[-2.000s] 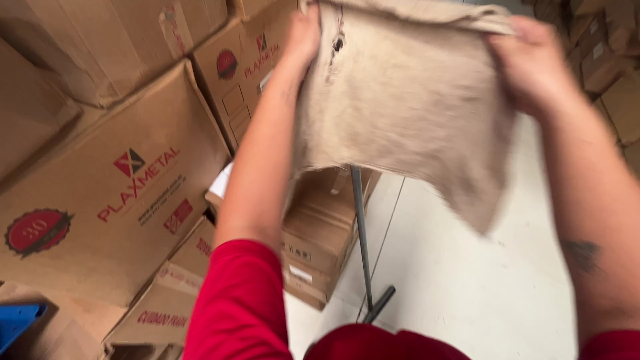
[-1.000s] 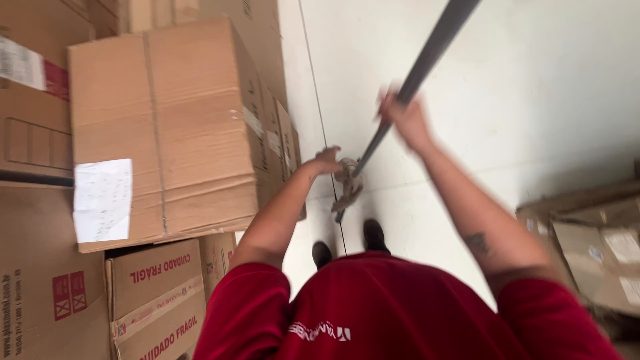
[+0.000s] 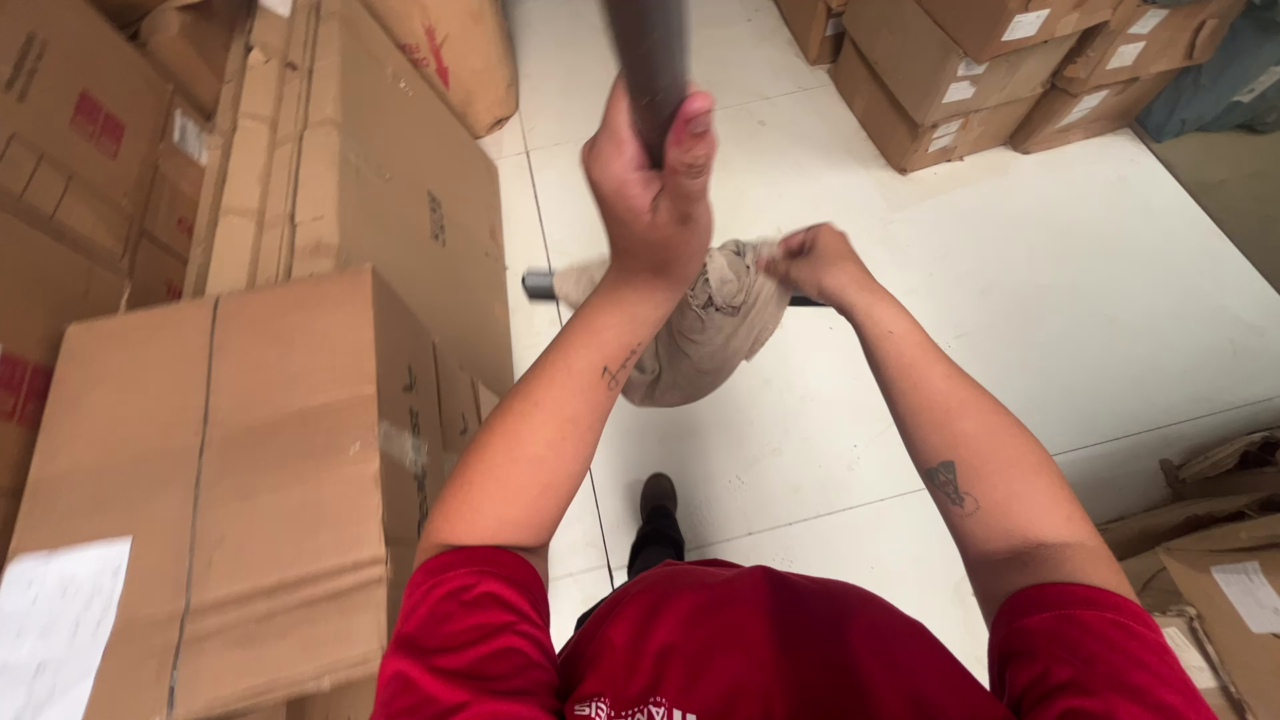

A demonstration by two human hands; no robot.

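My left hand [image 3: 655,185] is wrapped around a dark pole [image 3: 650,60] that rises toward the camera at the top of the head view. Lower and to the right, my right hand [image 3: 815,265] pinches the edge of a beige cloth [image 3: 700,330]. The cloth is bunched around a dark crossbar [image 3: 539,285], whose left end sticks out past it, and hangs down in a fold. My left forearm hides part of the cloth, and where the pole meets the crossbar is covered.
Large cardboard boxes [image 3: 280,450] are stacked along the left. More boxes [image 3: 930,100] stand at the upper right beside a dark bag [image 3: 1215,80]. Flattened cardboard [image 3: 1220,560] lies at the lower right. My shoe [image 3: 658,492] is on the pale tiled floor [image 3: 1010,300].
The cloth, spread between both hands two seconds ago, is now bunched on the crossbar. One second ago my right hand was at the pole; now my left hand grips it and my right holds the cloth.
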